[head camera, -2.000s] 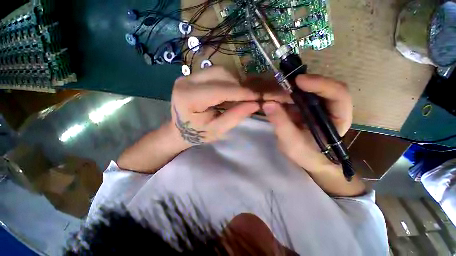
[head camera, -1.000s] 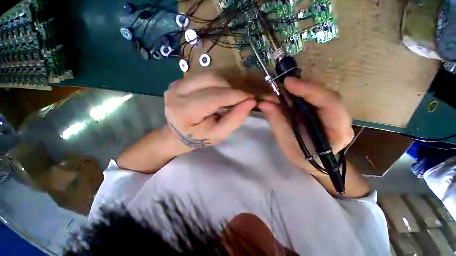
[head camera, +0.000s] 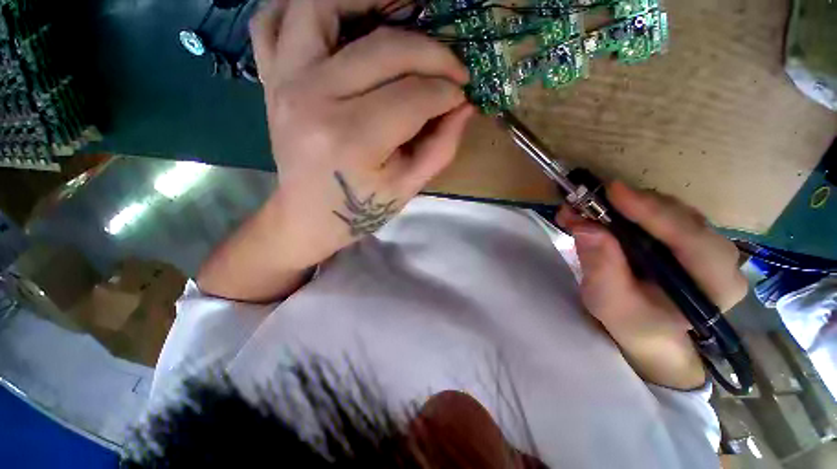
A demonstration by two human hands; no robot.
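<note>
The green PCB panel (head camera: 560, 50) lies on the tan work board at the top centre. My left hand (head camera: 362, 119) is at its lower left corner, thumb and forefinger pinched together; what lies between the fingertips is too small to tell, likely a lead wire. My right hand (head camera: 652, 275) holds the black soldering iron (head camera: 665, 270), its bare metal barrel pointing up and left with the tip at the panel's lower edge, close to my left fingertips. Dark lead wires (head camera: 445, 18) run over the panel's left part. One white disc (head camera: 192, 42) shows left of my left hand.
Stacked PCB panels (head camera: 37, 101) stand at the left on the green mat (head camera: 156, 101). The tan work board (head camera: 734, 110) extends right. A round container (head camera: 815, 55) is cut off at the top right. A yellow ring (head camera: 820, 196) lies on the mat. Boxes (head camera: 115, 302) are on the floor.
My hands, close together before, have parted. My left hand moved up to the panel and now covers most discs. My right hand moved right and down, drawing the iron's tip to the panel's lower edge.
</note>
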